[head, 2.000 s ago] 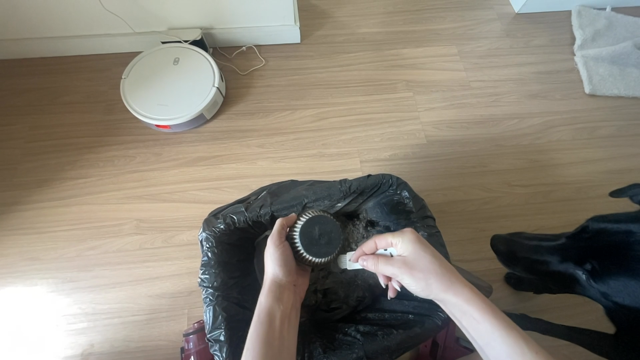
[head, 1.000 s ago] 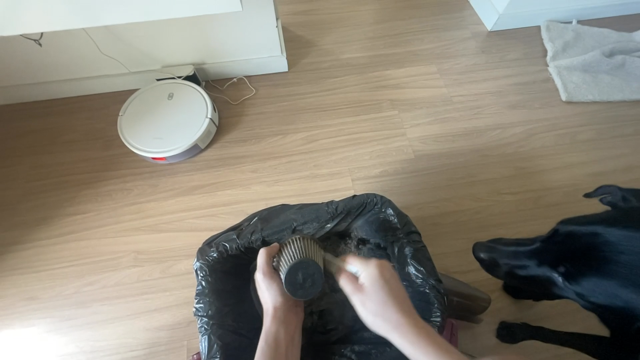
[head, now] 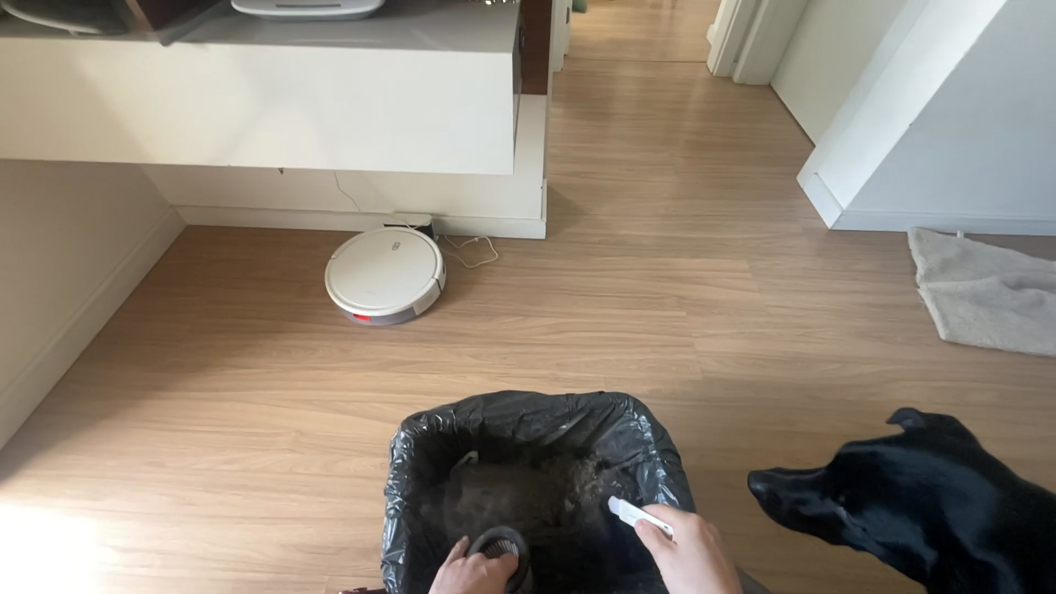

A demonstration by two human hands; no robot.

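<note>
A trash bin lined with a black plastic bag (head: pixel 540 404) stands at the bottom centre, with grey dust and debris inside. Over its near part, my left hand (head: pixel 474 572) holds a round pleated filter (head: pixel 502 544), its dark open rim facing up and my fingers at the rim. My right hand (head: pixel 691 551), above the bin's right side, grips a small white brush-like tool (head: pixel 639 516) that points up and left. The tool and the filter are apart. The lower parts of both hands are cut off by the frame's edge.
A black dog (head: pixel 899 487) has its muzzle close to the bin's right side. On the wood floor, a white robot vacuum (head: pixel 385 272) sits at its dock with a loose cable (head: pixel 474 252), below a white cabinet (head: pixel 330 107). A grey cloth (head: pixel 990 289) lies at the right, near a wall corner.
The filter has turned from showing its closed dark end to showing its open rim. The white tool has come away from the filter to the right. The view has tilted up.
</note>
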